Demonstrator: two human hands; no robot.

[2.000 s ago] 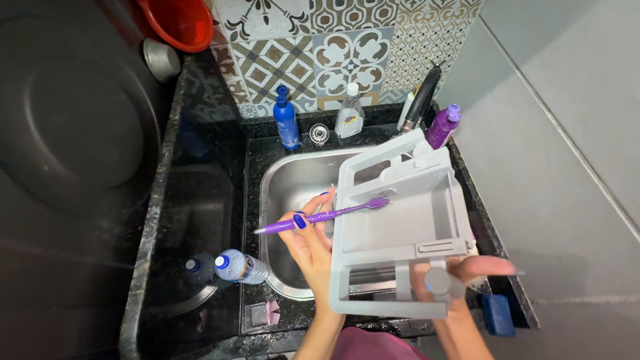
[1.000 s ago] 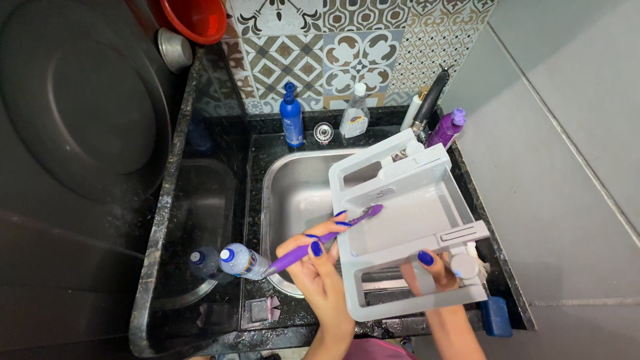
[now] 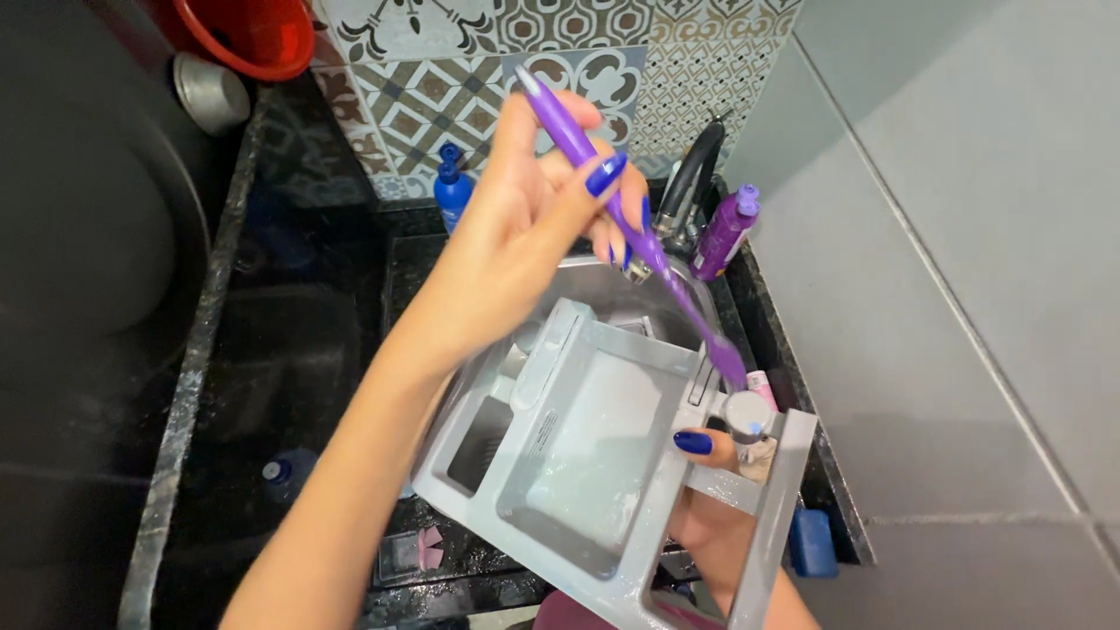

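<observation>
My left hand [image 3: 560, 192] is raised over the sink and grips a purple toothbrush [image 3: 643, 241] by its handle. The brush head points down to the right, by the round knob of a grey plastic drawer [image 3: 516, 516] that looks like a detergent dispenser; contact is unclear. My right hand [image 3: 713, 516] holds this drawer from below at its right side, with the thumb over a bar. The drawer is tilted above the stainless steel sink [image 3: 582, 276], and its large compartment looks wet, with whitish liquid or suds.
A blue bottle [image 3: 452, 191], a black faucet [image 3: 696, 171] and a purple bottle [image 3: 726, 232] stand behind the sink. A blue sponge or block [image 3: 814, 544] lies at the right edge. A red bowl [image 3: 249, 39] and metal cup [image 3: 210, 94] are upper left; a clear bottle [image 3: 278, 472] is lower left.
My left hand has lifted away from the drawer's large compartment, and the brush head has moved to the knob side. The drawer has turned and come lower in my right hand.
</observation>
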